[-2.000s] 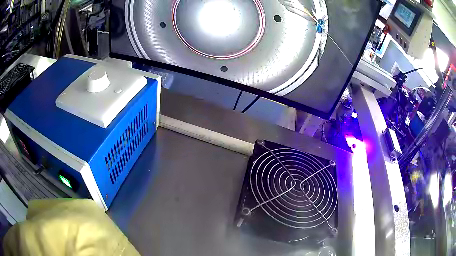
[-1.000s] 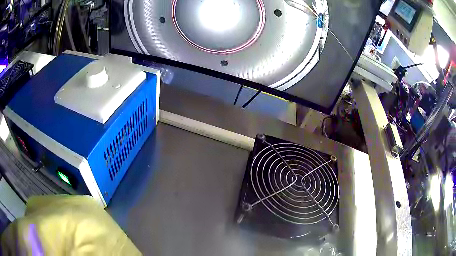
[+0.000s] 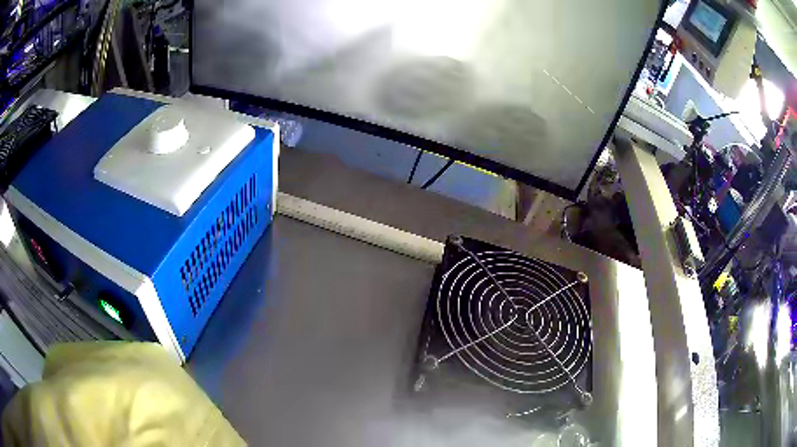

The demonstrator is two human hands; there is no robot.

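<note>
The black square cooling fan (image 3: 516,319) with its round silver wire guard lies on the grey steel bench top (image 3: 323,323). Small clear round parts (image 3: 572,436) show at the bottom edge, just below the fan, blurred and cut off. The large black-edged inspection monitor (image 3: 411,87) shows a blurred grey-white picture with dark patches. No hand is in view. A yellow sleeve or cloth (image 3: 118,402) fills the bottom left corner; I cannot tell if a hand is beyond it. A whitish blur lies along the bottom edge.
The blue control box (image 3: 218,253) with a green light stands at left, with a white knobbed fixture (image 3: 170,157) on top. A pale bar (image 3: 358,229) crosses the bench behind the fan. A cream machine frame post (image 3: 655,209) and cables stand at right.
The monitor picture has changed from a sharp ribbed disc with a reddish ring to a blur. The purple light at right went out earlier. A whitish blur has appeared at the bottom.
</note>
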